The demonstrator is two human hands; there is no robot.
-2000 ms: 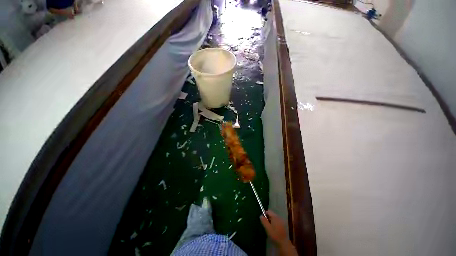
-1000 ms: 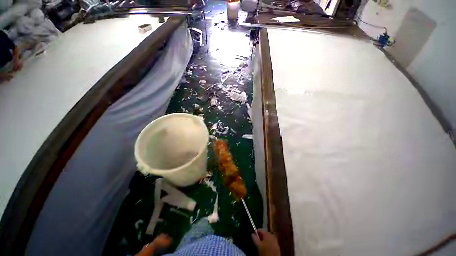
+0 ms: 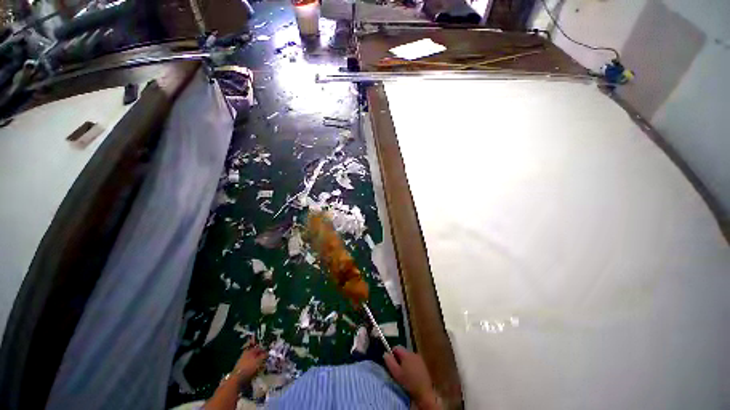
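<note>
A feather duster (image 3: 338, 258) with a fluffy orange-brown head and thin pale stick is in my right hand (image 3: 407, 370) at the bottom, right of centre. Its head points forward over the aisle floor and touches neither table. My left hand (image 3: 250, 360) is low over the aisle at the bottom left; it is small and blurred, and nothing clear shows in it.
White sheets cover the right table (image 3: 422, 272) and left table (image 3: 32, 160). The green aisle floor (image 3: 240, 240) is littered with white scraps. A small box (image 3: 85, 134) lies on the left sheet. A silver rail (image 3: 480, 76) crosses the right table, with a white card (image 3: 418, 49) beyond.
The view has moved forward along the aisle. The large white bucket and the brown straightedge have left the picture. The duster stays in my right hand; my left hand has come into view.
</note>
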